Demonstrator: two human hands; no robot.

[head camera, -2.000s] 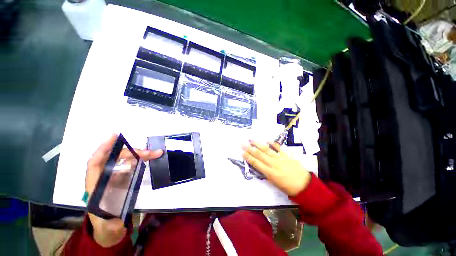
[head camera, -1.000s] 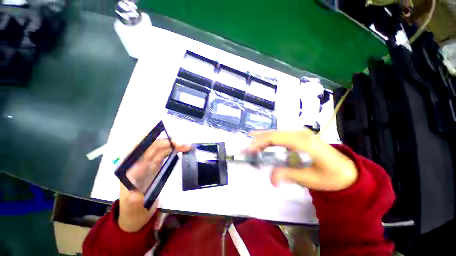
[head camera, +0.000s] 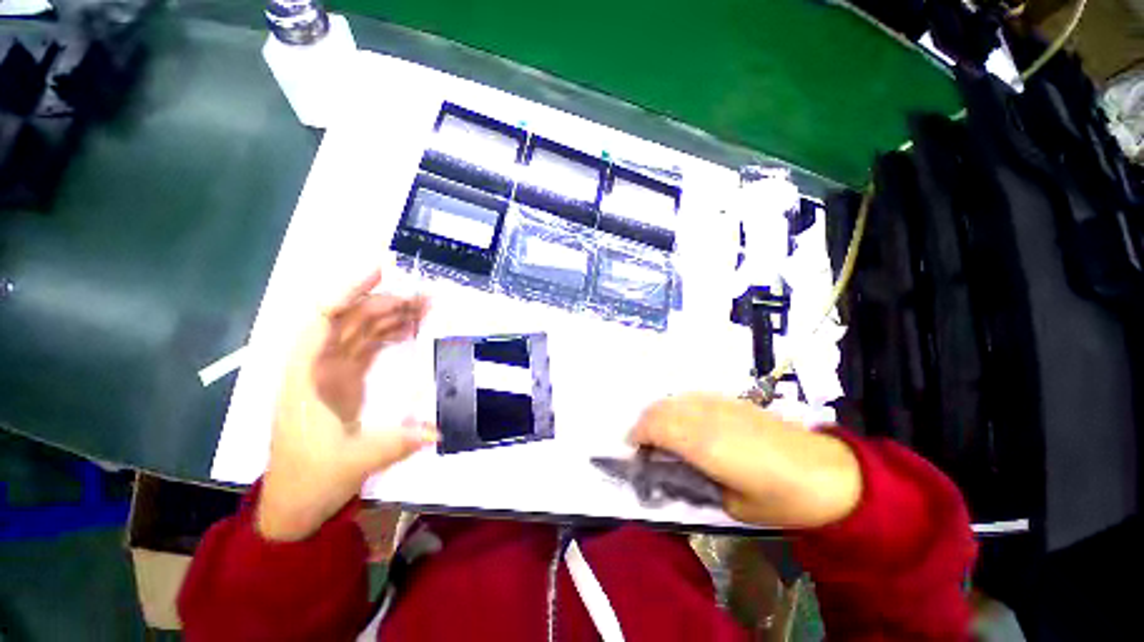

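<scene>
A black display housing (head camera: 493, 391) with a glossy dark screen lies on the white sheet in front of me. My left hand (head camera: 341, 401) is just left of it, fingers apart and slightly blurred, the thumb near its left edge. No panel shows in this hand. My right hand (head camera: 740, 454) is right of the housing, closed around a grey air blow gun (head camera: 671, 479), whose nozzle points left. The hand hides part of the gun. Several black front panels (head camera: 452, 223) lie in two rows beyond the housing, some with shiny film.
A white bottle (head camera: 310, 73) stands at the far left corner. Black stacked trays (head camera: 1004, 314) fill the right side. A yellow hose (head camera: 857, 251), crumpled white pieces (head camera: 768, 220) and small black parts (head camera: 760, 320) are at the right. The green conveyor (head camera: 703, 75) runs ahead.
The black-framed panel held in my left hand no longer shows there, and the fingers have spread. My right hand has drawn the gun back from the housing, towards me.
</scene>
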